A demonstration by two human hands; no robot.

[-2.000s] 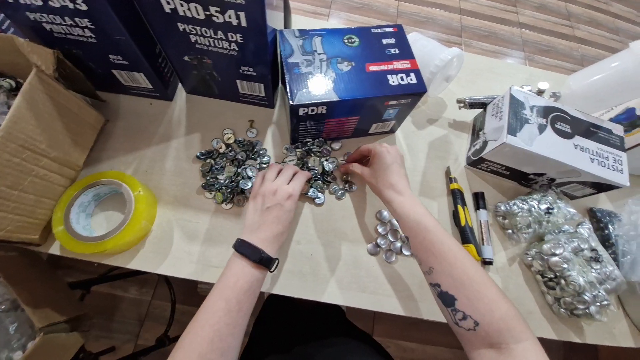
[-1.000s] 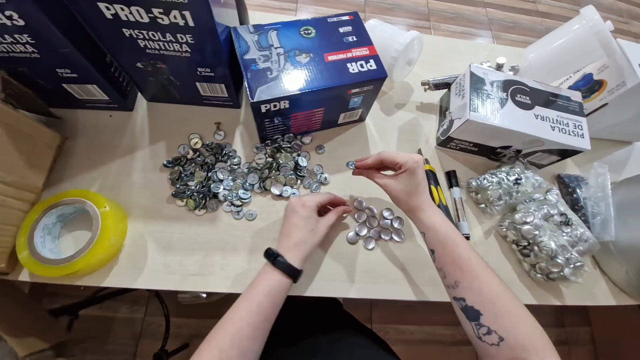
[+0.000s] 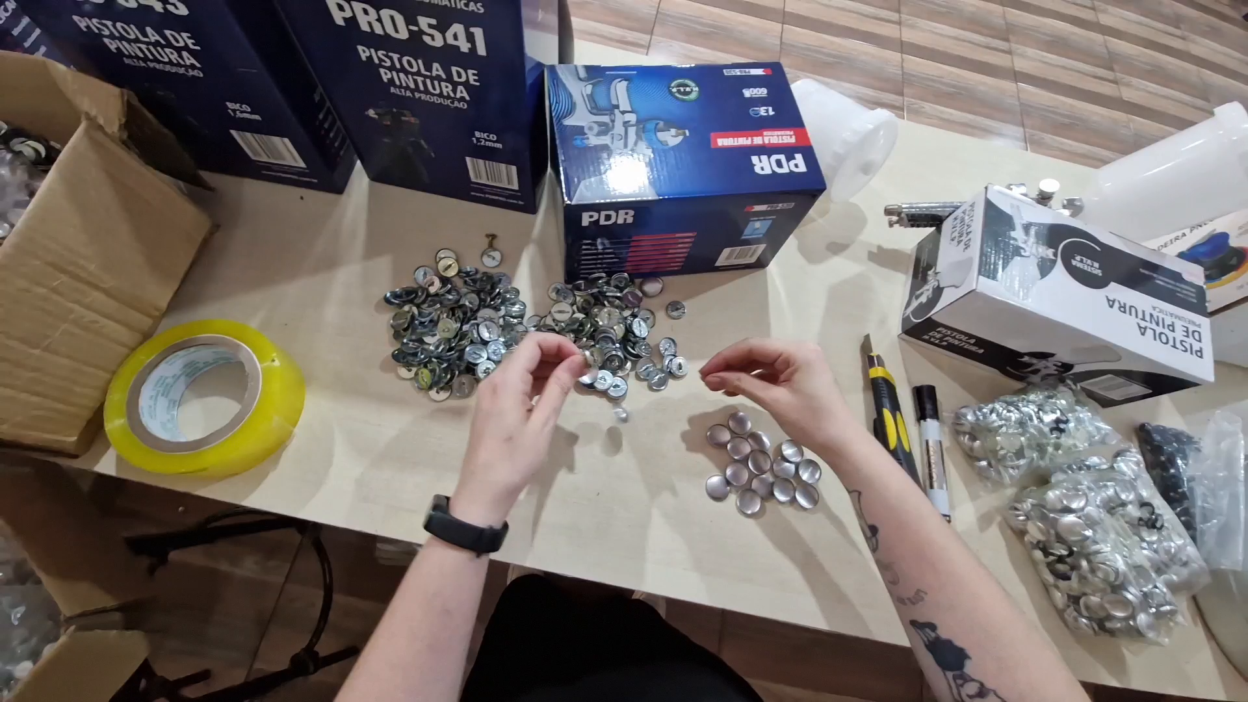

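Two heaps of small round metal pieces, a left one and a right one, lie on the table and meet between them. My left hand is at the near edge of the heaps, thumb and forefinger nearly together; whether they pinch a piece I cannot tell. A small shiny piece shows just right of it, blurred. My right hand hovers right of the heaps, fingertips together, their content unclear. Below it a group of smooth domed metal caps lies on the table.
Yellow tape roll and cardboard box stand left. Behind are blue spray-gun boxes. On the right lie a utility knife, a marker, a white-and-black box and bags of metal pieces.
My left hand has moved from beside the domed caps to the near edge of the heaps. My right hand held a small round piece one second ago; that piece is no longer visible there.
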